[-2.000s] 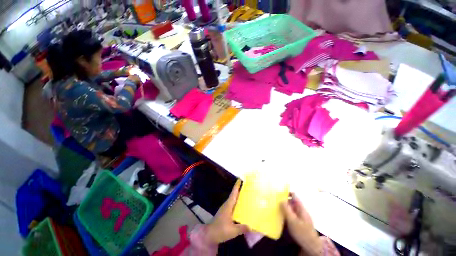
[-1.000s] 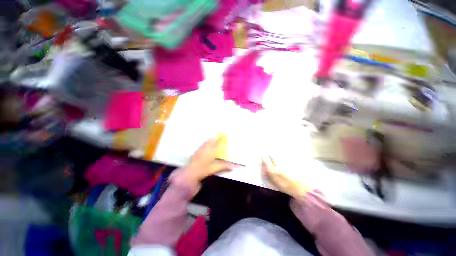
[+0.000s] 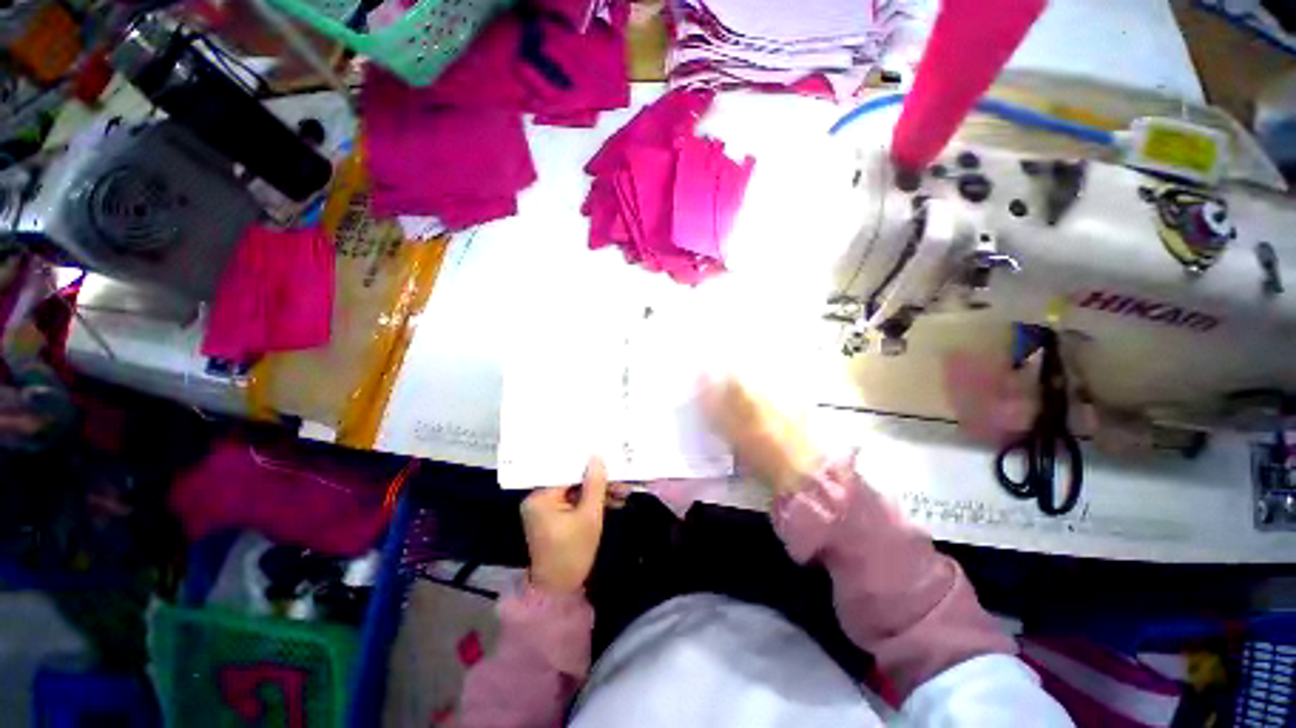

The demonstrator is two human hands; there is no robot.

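Note:
A white notebook (image 3: 569, 398) lies open at the table's front edge, its pages almost lost in the glare. My left hand (image 3: 566, 523) is at its lower edge, thumb on top of the page and fingers under it. My right hand (image 3: 753, 427) is blurred over the right page; its fingers fade into the glare, and whether it holds anything cannot be told.
Behind the notebook is a heap of small magenta pieces (image 3: 668, 192). The HIKARI sewing machine (image 3: 1123, 270) stands right, with black scissors (image 3: 1049, 455) below its arm. Larger magenta panels (image 3: 448, 157) and taped cardboard (image 3: 334, 341) are left. A green basket (image 3: 412, 36) is top left.
The view has swung right and down. The yellow item held between both hands at first no longer shows; white open pages now lie on the table. My left hand has moved to their lower edge.

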